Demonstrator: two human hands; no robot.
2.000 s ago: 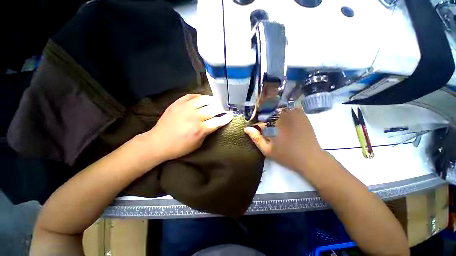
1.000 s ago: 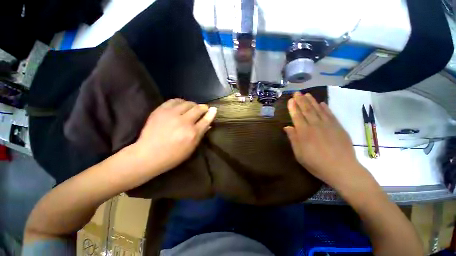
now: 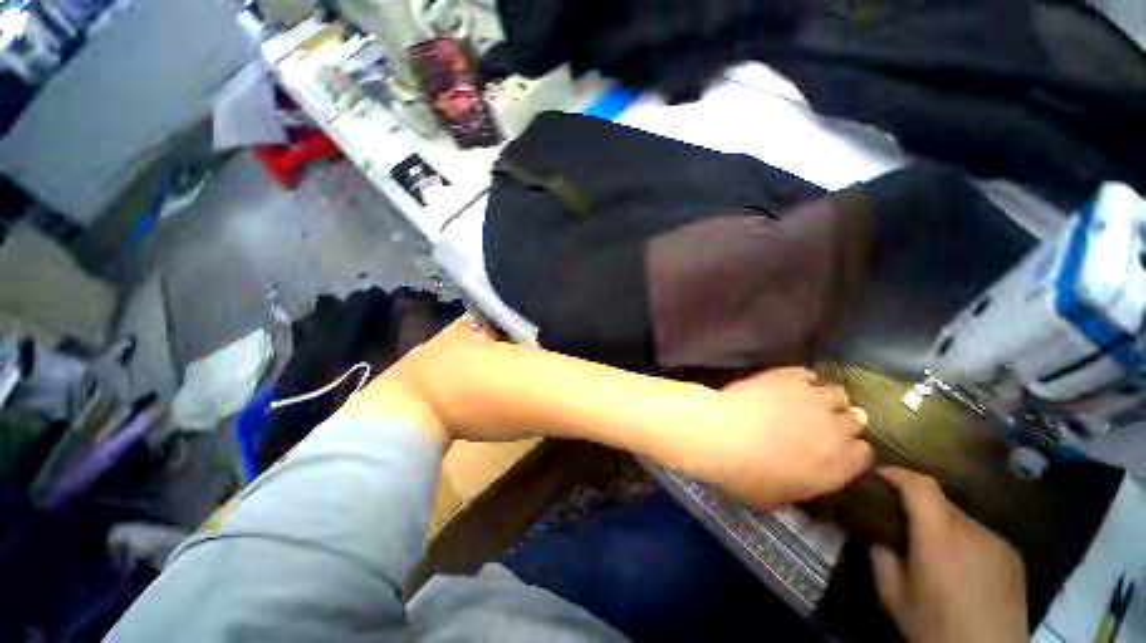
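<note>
The dark garment (image 3: 591,251) lies across the white table left of the machine head (image 3: 1068,295), with a maroon-brown patch (image 3: 742,289) on it. An olive-brown panel (image 3: 930,421) lies under the lamp near the presser foot. My left hand (image 3: 798,440) has its fingers curled on the near edge of the brown cloth, left of the needle area. My right hand (image 3: 949,559) is closer to me, blurred, with thumb and fingers around a fold of the same brown cloth. The needle itself is too blurred to tell.
A phone (image 3: 455,94) and a black-and-white card (image 3: 419,180) lie at the table's left end. Snips (image 3: 1112,612) are at the lower right. A cardboard box (image 3: 471,484) and dark cloth in a blue crate (image 3: 255,433) stand below the ruler edge (image 3: 742,534).
The view has swung left, so the machine now shows at the right edge. My right hand has moved from lying flat on the panel to gripping its near edge, close to my left hand.
</note>
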